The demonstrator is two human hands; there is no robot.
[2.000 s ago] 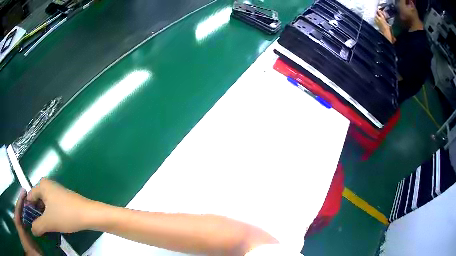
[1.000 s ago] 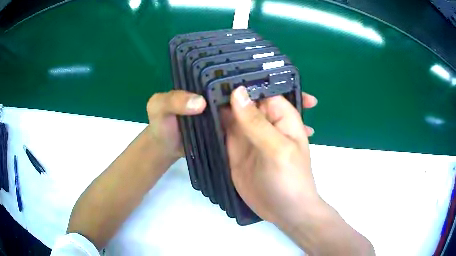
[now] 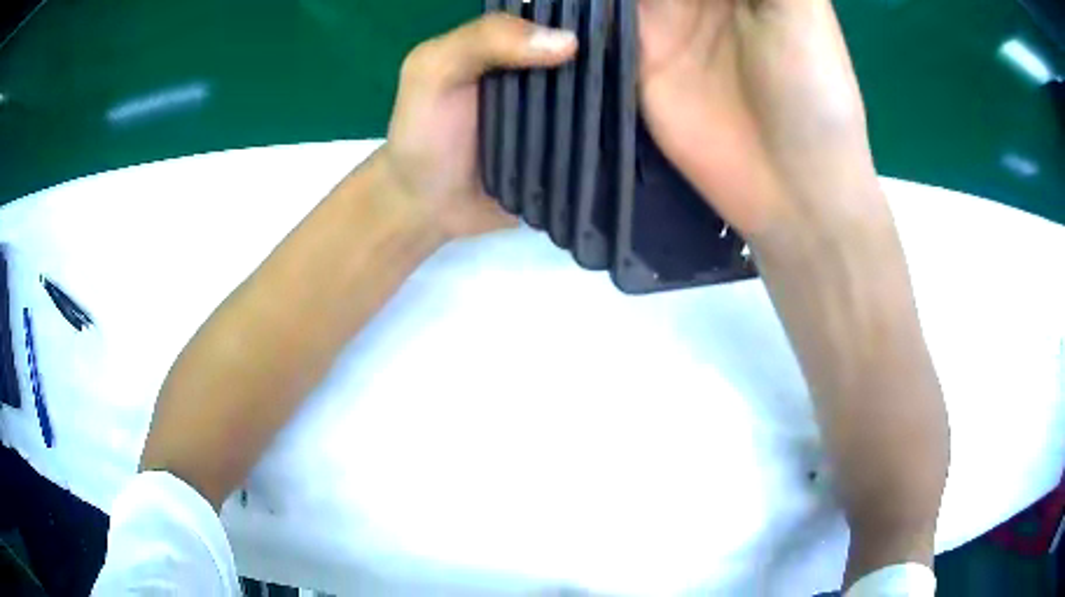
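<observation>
A fanned stack of several black phone middle frames point(image 3: 564, 152) is held up at the top centre, its upper end cut off by the picture's edge. My left hand point(image 3: 461, 128) grips the stack from the left side, its thumb lying across the frame edges. My right hand point(image 3: 736, 93) is at the right side of the stack, over the open window of the front frame. Its fingertips are cut off by the top edge, so its hold cannot be made out.
The white table point(image 3: 491, 432) lies below the hands, with the green conveyor belt point(image 3: 269, 70) beyond it. A blue pen point(image 3: 39, 379) and a dark pointed tool point(image 3: 67, 302) lie at the far left, beside a dark object point(image 3: 8, 332). Something red point(image 3: 1028, 531) shows at lower right.
The stack and both hands have moved up in the picture and a little right. The top of the stack, seen before, is now cut off. My right thumb no longer shows on the front frame's end.
</observation>
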